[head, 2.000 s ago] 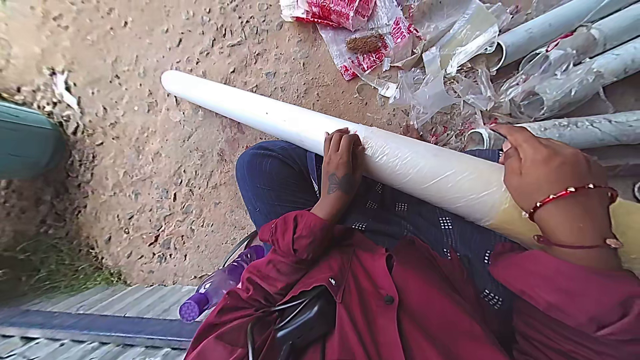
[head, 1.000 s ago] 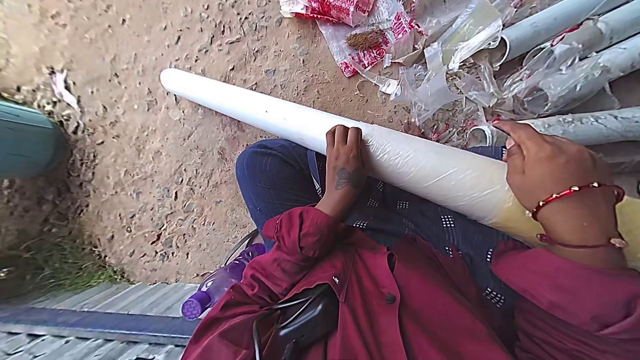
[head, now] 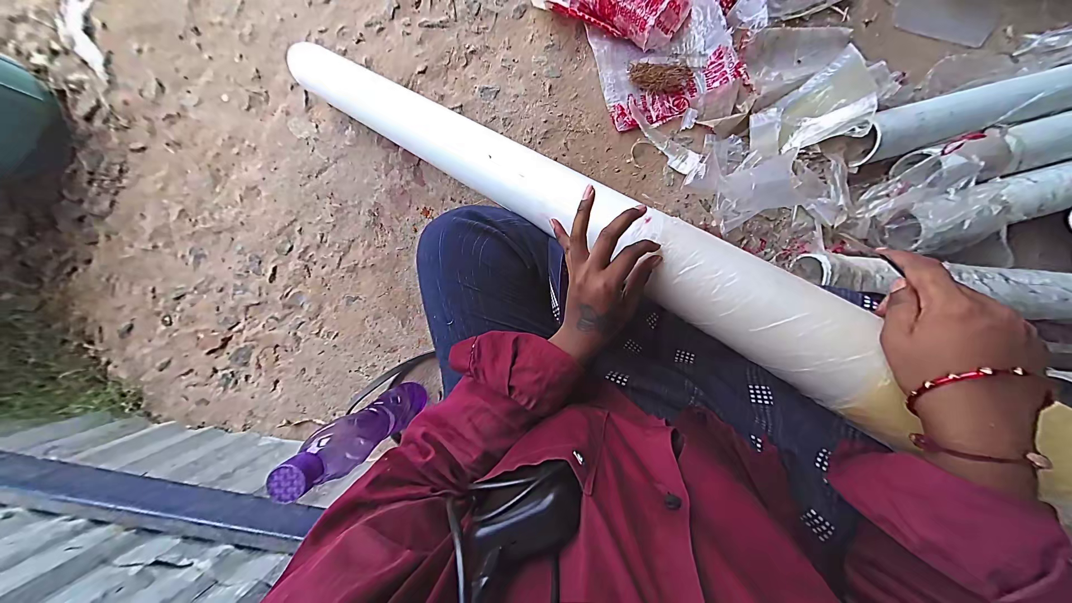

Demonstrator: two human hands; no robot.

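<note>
A long white pipe [head: 502, 163] lies slantwise across my lap, its far end over the dirt at the upper left. Clear plastic film [head: 754, 301] covers its nearer part, which turns yellowish by my right wrist. My left hand [head: 605, 272] rests on the pipe near the film's edge with its fingers spread. On the right, my right hand [head: 955, 327] is closed beside the pipe's upper side, and a thin dark object [head: 886, 258] shows between finger and thumb. Most of that object is hidden.
Several grey pipes [head: 980, 113] lie at the upper right, with torn clear plastic [head: 754, 180] by their ends. A red-printed plastic bag [head: 624, 59] is on the dirt. A purple bottle [head: 352, 440] lies by my left side. A green container [head: 29, 121] stands far left.
My left hand has spread its fingers on the pipe, where they were bunched together before. A dark edge now shows at my right fingertips.
</note>
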